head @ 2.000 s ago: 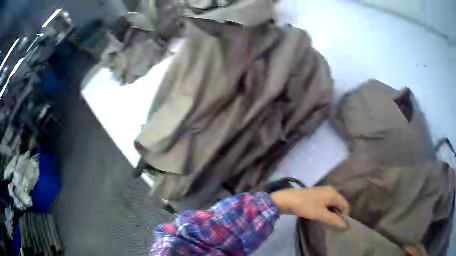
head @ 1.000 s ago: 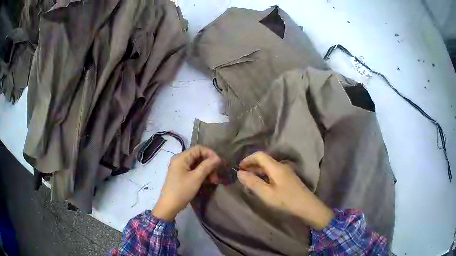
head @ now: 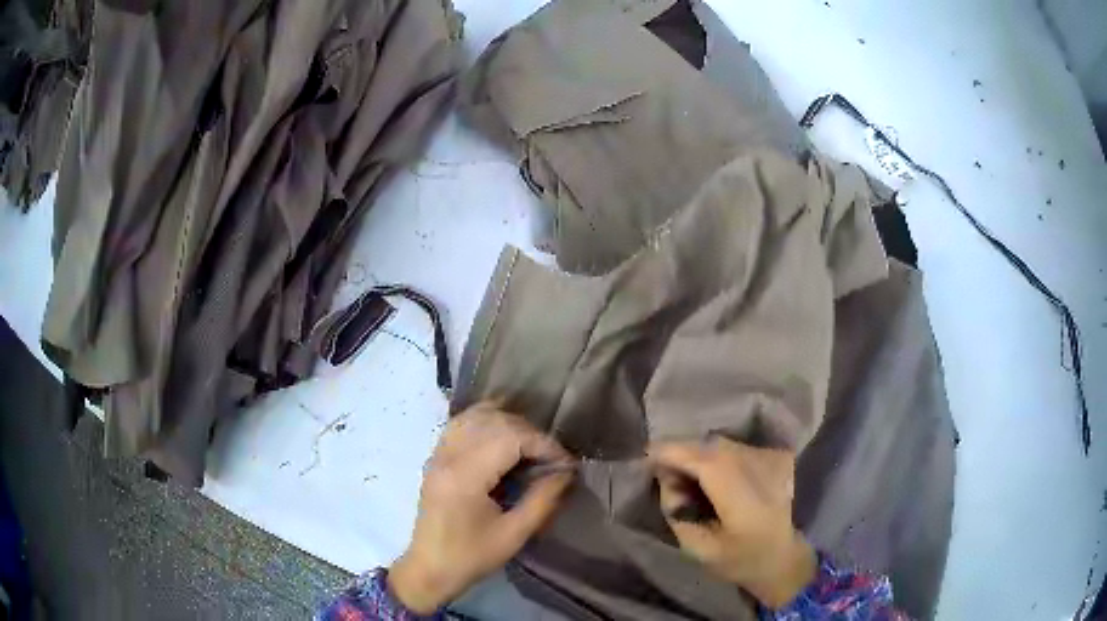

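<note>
A taupe garment body (head: 741, 328) lies spread in front of me, its upper part over another taupe piece. My left hand (head: 486, 497) pinches the cloth between thumb and fingers at a seam near the bottom middle. My right hand (head: 728, 503) pinches the same seam a short way to the right. The cloth between them is held nearly straight, with a short seam line running down from it. A small dark shape shows inside my left palm; I cannot tell what it is.
A large bundle of gathered brown garments (head: 206, 206) lies at left. A short dark strip (head: 364, 328) sits beside it. A long dark cord (head: 983, 237) with a white tangle lies at upper right. The white table (head: 291, 497) carries loose threads; grey floor shows at lower left.
My hands were pinching something thin above the cloth; now both grip the seam, slightly lower and farther apart. The garment's front part has been shifted and spread, partly covering the right dark opening.
</note>
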